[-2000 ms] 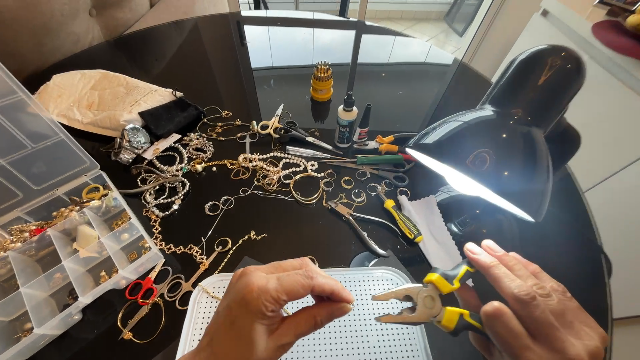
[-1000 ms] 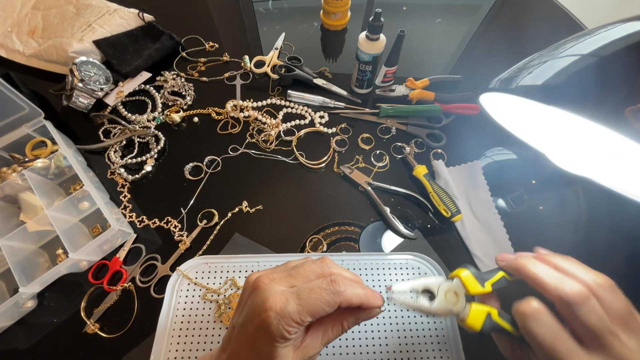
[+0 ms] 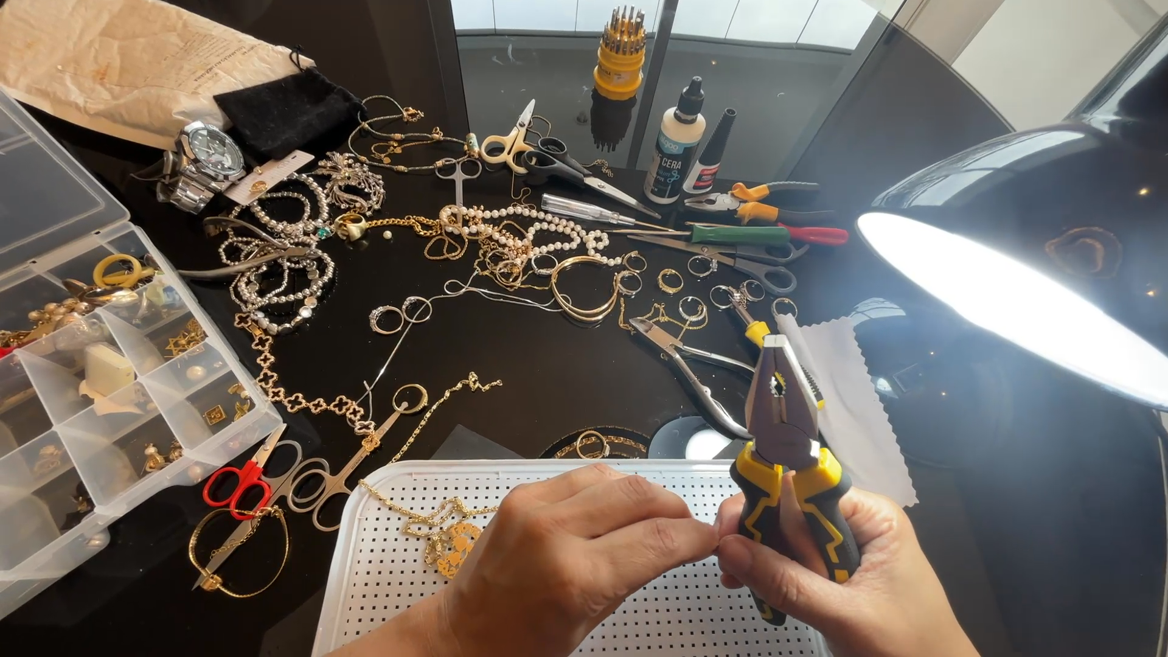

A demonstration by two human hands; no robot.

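Note:
My left hand [image 3: 584, 547] is over the perforated white plastic tray [image 3: 411, 479], its thumb and index finger pinched together; whatever is between them is too small or hidden to tell. Right beside those fingertips, my right hand [image 3: 821, 566] holds the combination pliers [image 3: 789, 438] with yellow and black handles, jaws pointing up and away from me. My right thumb and fingertips nearly meet the left ones. Left of my left hand, a gold chain with a round openwork pendant [image 3: 452, 547] lies on the tray.
A clear compartment box [image 3: 182, 488] of jewelry stands at left. Scissors with red handles [image 3: 246, 484], diagonal cutters [image 3: 684, 365], a grey cloth [image 3: 849, 401] and a pearl necklace [image 3: 566, 228] lie beyond the tray. A black lamp [image 3: 1022, 210] hangs low at right. Bottles [image 3: 675, 146] stand at back.
The pliers have swung from pointing left at my left fingertips to pointing up and away. My right hand has come in close to my left, fingertips beside fingertips.

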